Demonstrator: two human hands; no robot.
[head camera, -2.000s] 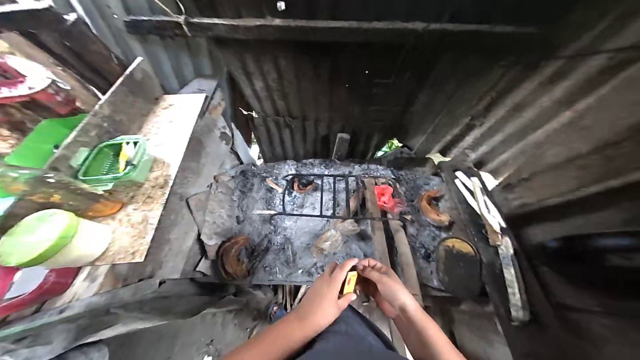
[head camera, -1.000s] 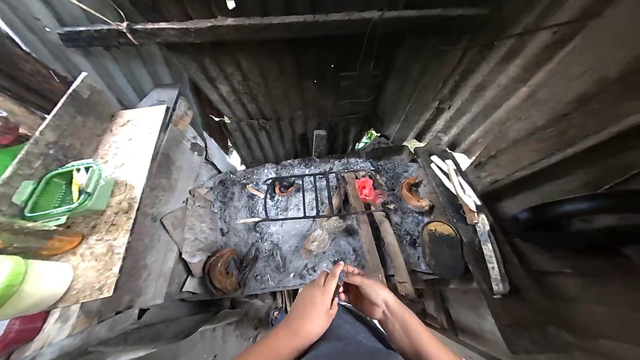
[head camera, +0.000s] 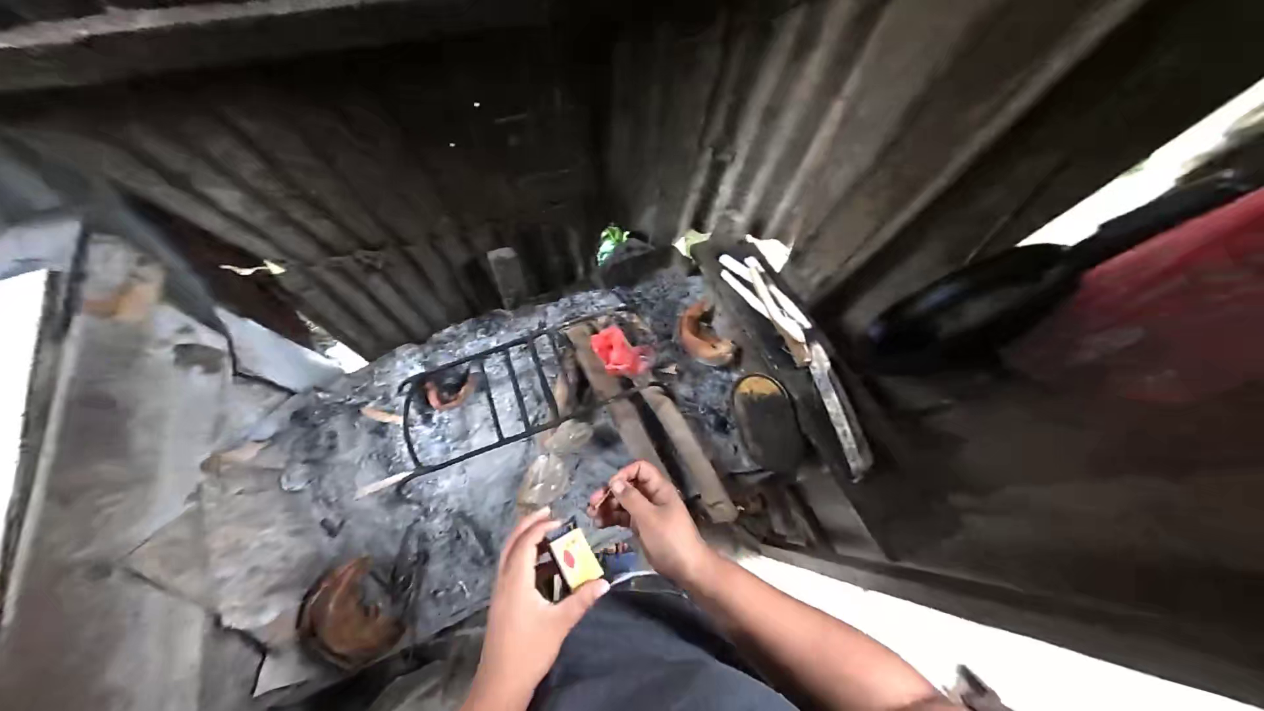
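Note:
My left hand (head camera: 538, 592) grips a small yellow matchbox (head camera: 576, 558) with a red mark, at the bottom centre. To its right, my right hand (head camera: 647, 509) pinches a thin matchstick (head camera: 606, 496) between thumb and fingers, apart from the box. Beyond both hands a black metal grate (head camera: 499, 400) lies on an ash-covered hearth (head camera: 464, 538). A crumpled red plastic bag (head camera: 618, 351) rests on pieces of firewood (head camera: 681, 444) just right of the grate. A clear crumpled plastic bag (head camera: 545, 481) lies between my hands and the grate.
Curved brown husk-like pieces lie at the hearth's lower left (head camera: 346, 612) and upper right (head camera: 703, 336). A dark round-ended object (head camera: 765, 425) is at the right, beside white sticks (head camera: 765, 296) and a long knife-like blade (head camera: 837, 410). Corrugated metal sheets (head camera: 395, 197) stand behind.
My hands, together a second ago, have moved apart, the left with the matchbox and the right with the matchstick. The view has swung to the right, and the side table with green containers has left it.

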